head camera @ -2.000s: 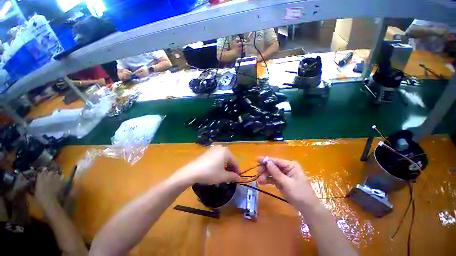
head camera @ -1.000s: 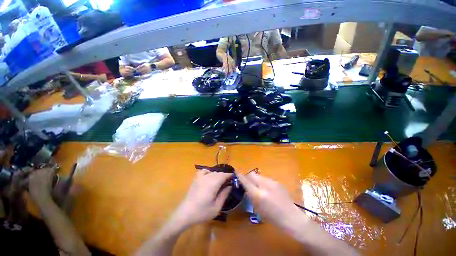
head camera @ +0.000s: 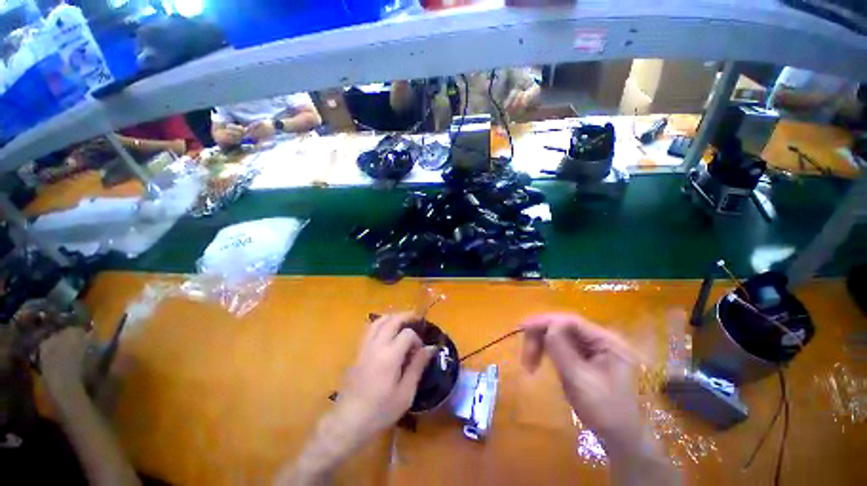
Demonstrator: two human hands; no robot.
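Note:
A round black housing (head camera: 439, 377) stands on the orange-brown bench top, with a silver-grey block (head camera: 478, 402) attached at its right side. My left hand (head camera: 388, 365) grips the housing's left rim, its fingers reaching over the opening. My right hand (head camera: 582, 356) is raised to the right, slightly blurred, with its fingertips pinched on a thin dark wire (head camera: 491, 344) that runs to the housing. A short thin lead sticks up behind the housing. The inside of the housing is partly hidden by my left hand.
Another housing (head camera: 761, 323) with wires and a silver block stands at the right. A heap of black plastic parts (head camera: 456, 228) and a clear bag (head camera: 249, 249) lie ahead. A person's arm (head camera: 81, 399) is at the left. A metal shelf (head camera: 380, 59) crosses above; people sit opposite.
My right hand has moved from the housing's opening out to the right, drawing the wire out straight. My left hand has shifted slightly left, onto the housing's rim.

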